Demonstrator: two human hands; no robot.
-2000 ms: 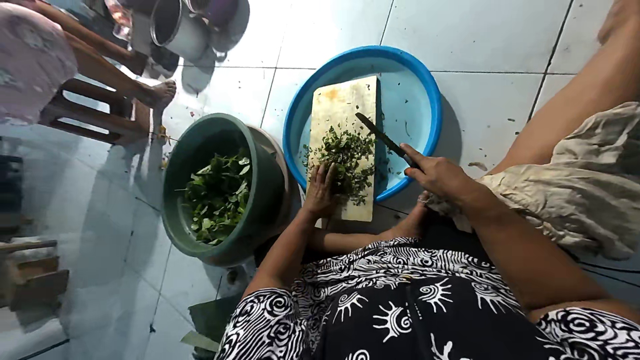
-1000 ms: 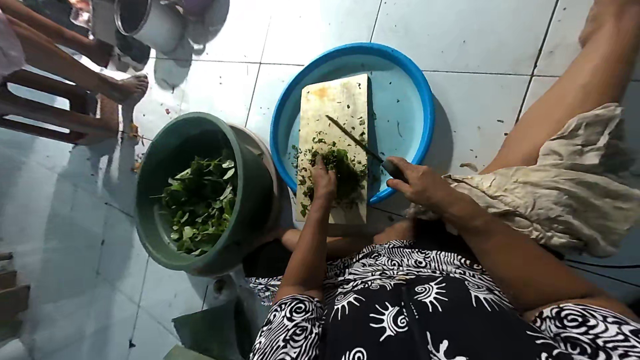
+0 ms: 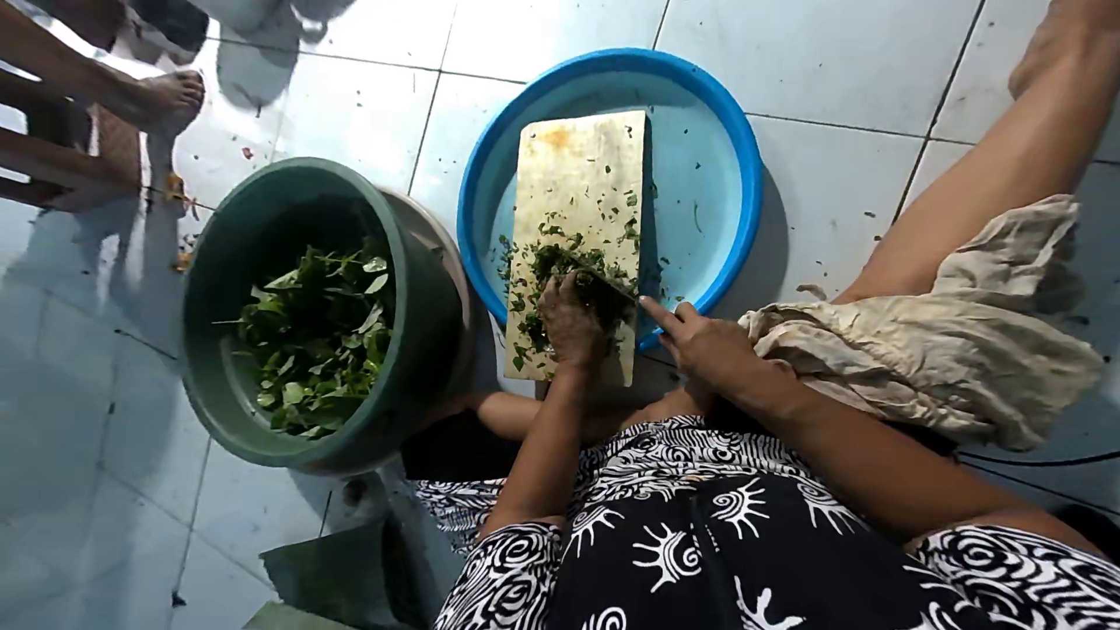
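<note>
A pale cutting board [image 3: 577,175] lies across a blue-rimmed round plastic tray [image 3: 748,175], its lower end past the rim. Chopped green leaves [image 3: 534,324] are heaped and scattered on the board's lower half. My left hand [image 3: 575,322] presses on a bunch of leaves there, fingers curled over it. In my right hand [image 3: 709,346] is the handle of a knife; the dark knife blade [image 3: 608,280] slants over the bunch just beyond my left fingers, its tip hidden among the leaves. Left of the tray, a deep green plastic tub [image 3: 201,350] holds whole leafy greens [image 3: 319,341].
A beige cloth [image 3: 927,341] lies by my leg on the right. Another person's foot [image 3: 171,101] and a wooden stool [image 3: 118,149] are at the upper left. Leaf bits dot the tiled floor [image 3: 831,61]. A green sheet [image 3: 332,569] lies below the tub.
The knife was raised clear of the bunch, pointing up and left over the board; its blade is now down at the leaves. My left hand remains on the leaves.
</note>
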